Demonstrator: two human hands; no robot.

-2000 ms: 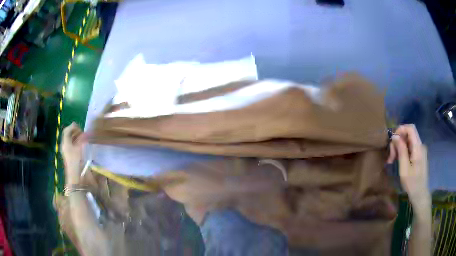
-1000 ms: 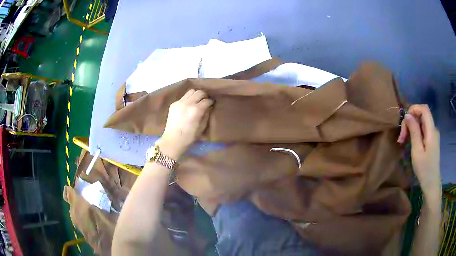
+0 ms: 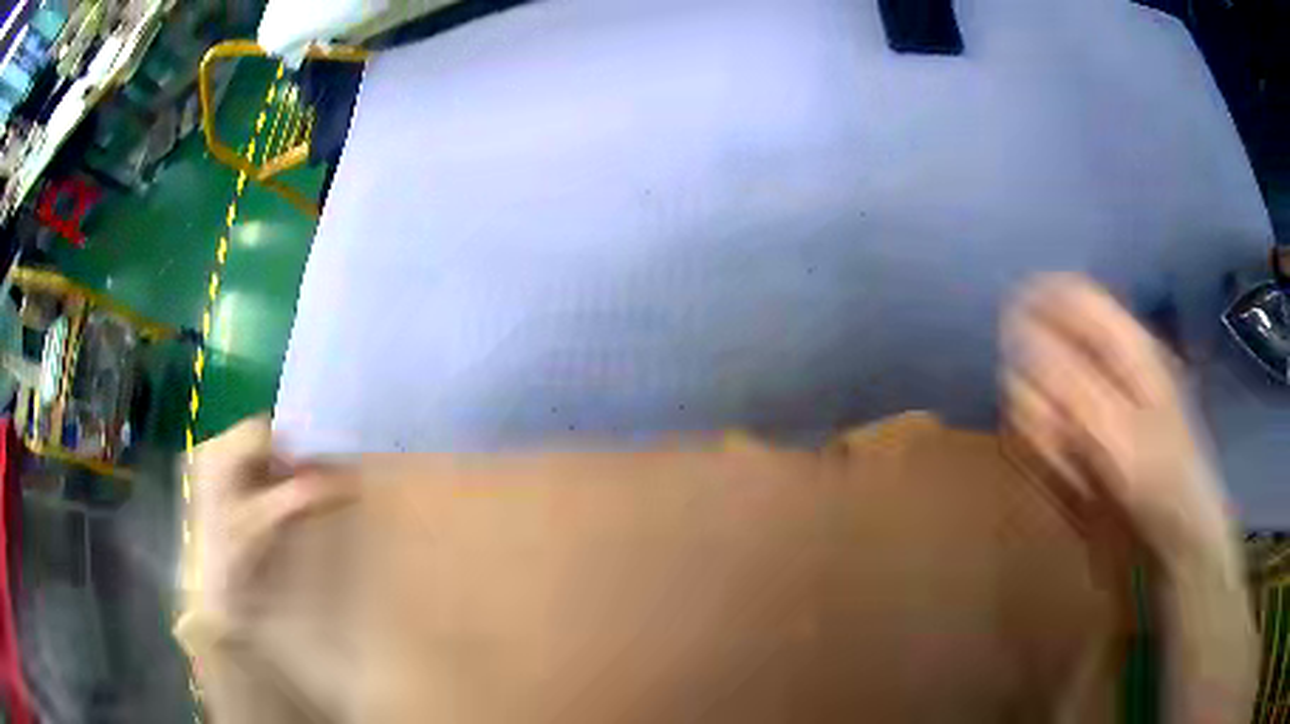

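Note:
The brown garment (image 3: 679,566) lies across the near edge of the table and fills the lower middle, blurred by motion. Its upper edge runs nearly straight from hand to hand. My left hand (image 3: 255,509) is blurred at the garment's left corner, with thumb and fingers closed on the cloth. My right hand (image 3: 1082,389) is blurred over the garment's upper right corner; whether its fingers hold the cloth cannot be told. No white pieces show on the garment.
The padded pale blue ironing table (image 3: 623,212) extends beyond the garment. The iron (image 3: 1259,328) is at the right edge, partly cut off. A black block (image 3: 922,24) lies at the far edge. A yellow wire rack (image 3: 255,120) stands at the far left.
The garment has moved toward me and now shows a broad brown face; its white pieces are out of sight. My left hand went left to the corner. My right hand moved slightly left.

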